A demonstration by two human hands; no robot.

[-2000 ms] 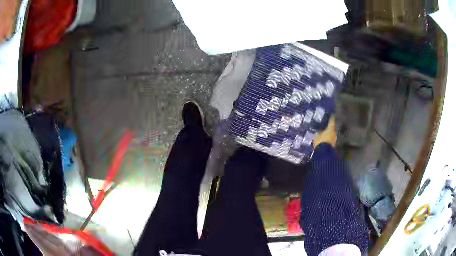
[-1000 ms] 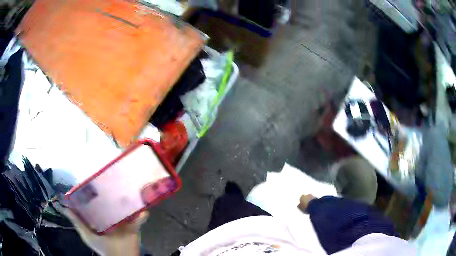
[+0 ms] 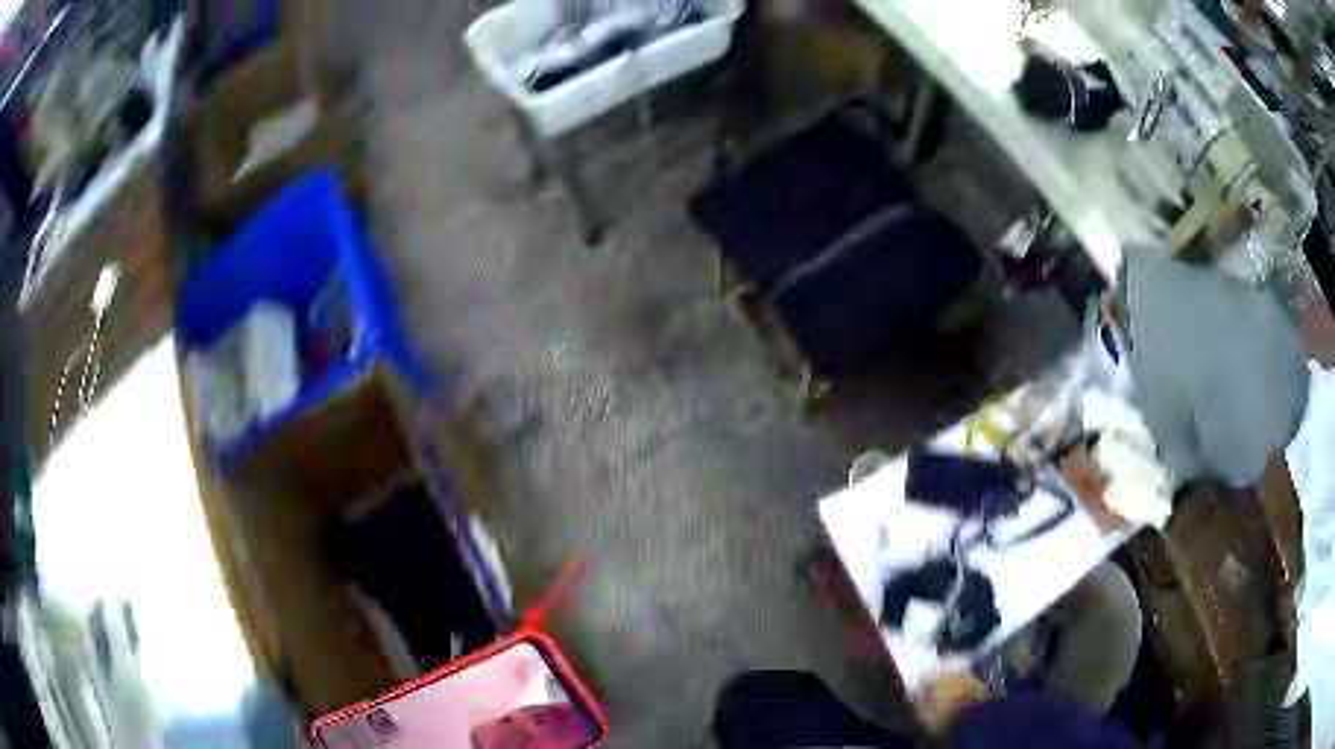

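A smartphone [image 3: 483, 705] in a red case, with a red strap rising from its top edge, shows at the bottom edge, left of centre. The edge cuts it off, and my left hand is out of the picture. My right hand [image 3: 952, 694] is small and blurred at the bottom, right of centre, beside the near corner of a small white side table [image 3: 879, 530] and in front of my dark sleeve. Whether it holds anything cannot be told.
Dark items lie on the side table. A dark seat [image 3: 879, 285] stands beyond it. A blue crate [image 3: 384, 329] and brown boxes are at left. A white tub [image 3: 586, 91] on legs stands at the top. A grey cover [image 3: 1215, 366] and a long worktable [image 3: 1010, 91] are at right.
The view has swung away from the orange board and green-edged tub to an aisle. The phone has shifted right and down, and my left hand has left the picture. The white cloth no longer shows.
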